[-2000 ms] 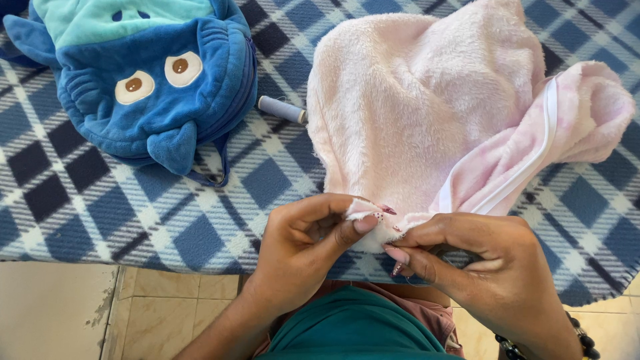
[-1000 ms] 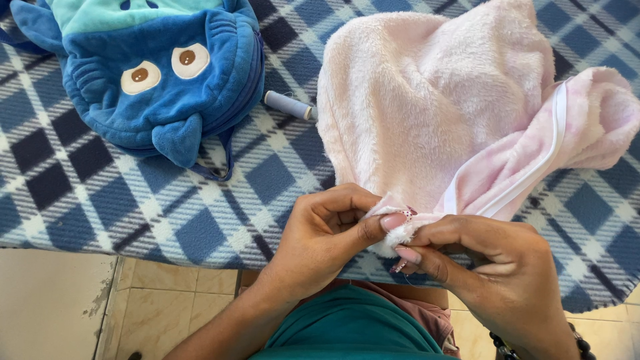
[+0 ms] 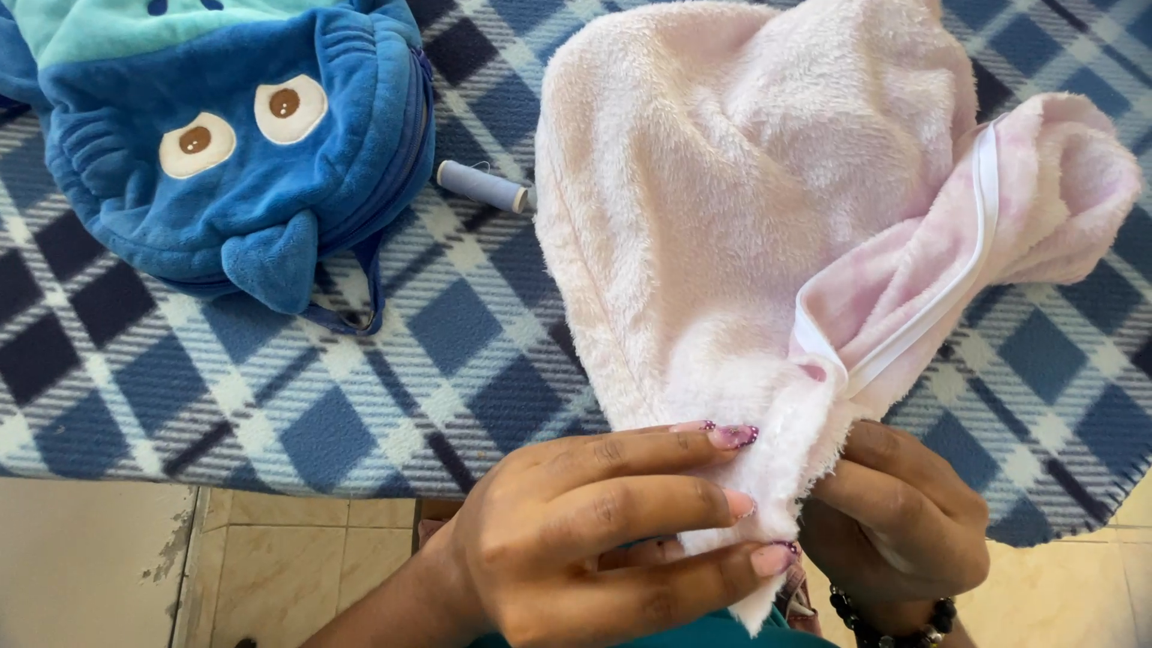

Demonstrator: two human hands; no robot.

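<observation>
A fluffy pale pink garment (image 3: 756,180) with a white trim band (image 3: 976,225) lies on the plaid blanket, its lower end drawn over the near edge. My left hand (image 3: 603,531) lies across that end, its fingers gripping the fabric from the left. On the right, my right hand (image 3: 891,513) is curled against the cloth's edge with its fingertips partly hidden, so what it pinches cannot be made out. A spool of pale blue thread (image 3: 481,185) rests on its side left of the garment. No needle is visible.
At the upper left lies a blue plush bag (image 3: 216,180) with stitched eyes and a strap loop. The blue plaid blanket (image 3: 378,396) covers the surface, and its near edge runs just behind my hands. Tiled floor (image 3: 279,558) shows below.
The pinched edge of the garment has been turned and pulled down towards me. My left hand now lies flatter across the fabric, and my right hand has curled in at its right side.
</observation>
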